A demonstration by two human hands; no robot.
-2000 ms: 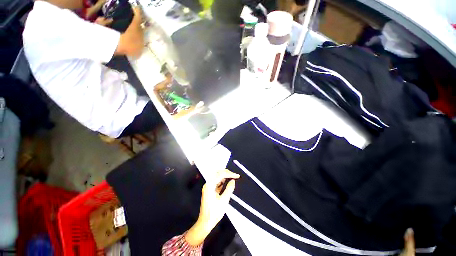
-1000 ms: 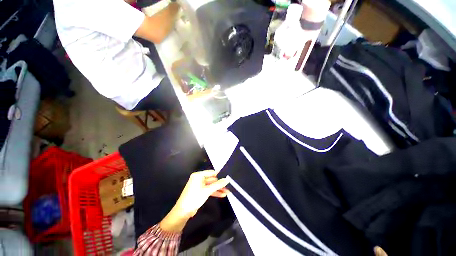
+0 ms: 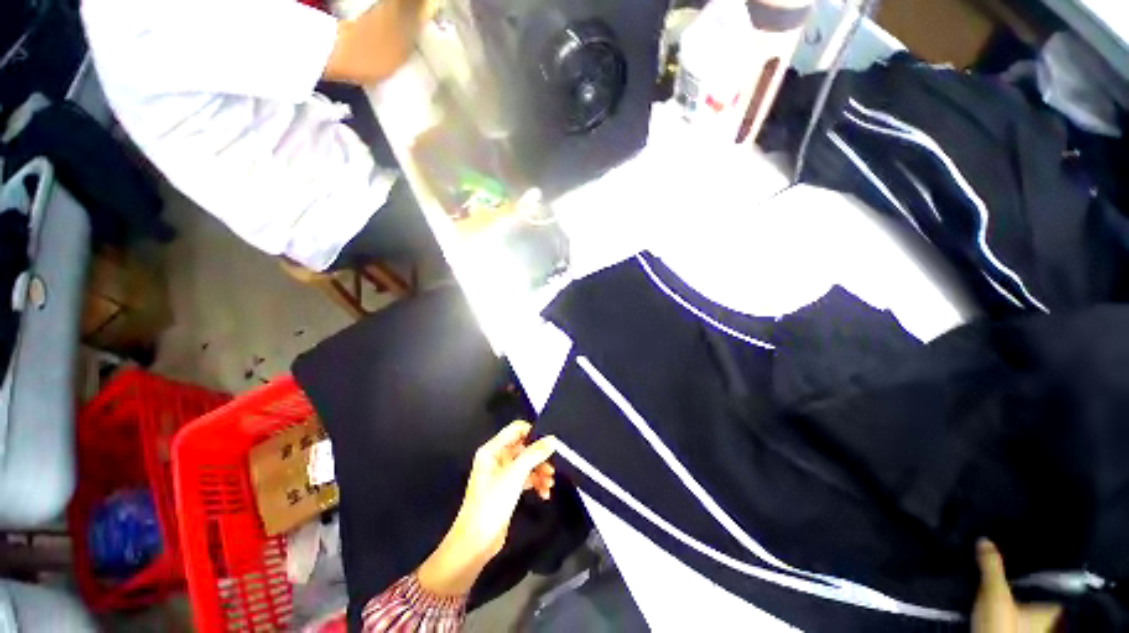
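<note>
A black garment piece (image 3: pixel 693 433) with white stripe trim lies spread on the white table (image 3: pixel 669 587). My left hand (image 3: pixel 501 476), bare with a striped cuff, pinches the garment's left edge at the table's front edge, beside a white stripe. My right hand (image 3: pixel 1000 606) is at the bottom right on the black cloth, cut off by the frame's edge; only a finger and part of the hand show, so its grip cannot be told. The cloth's right part is folded or bunched.
Another black striped garment (image 3: pixel 922 173) lies behind. A bottle (image 3: pixel 718 62) stands at the back. Black cloth (image 3: pixel 415 433) hangs left of the table above a red crate (image 3: pixel 229 495) holding a cardboard box. A person in a white shirt (image 3: pixel 235 136) sits at the upper left.
My left hand has gone from open fingers above the cloth to pinching its edge. My right hand shows more than one second ago. The collar's curved white trim is now partly covered by black cloth.
</note>
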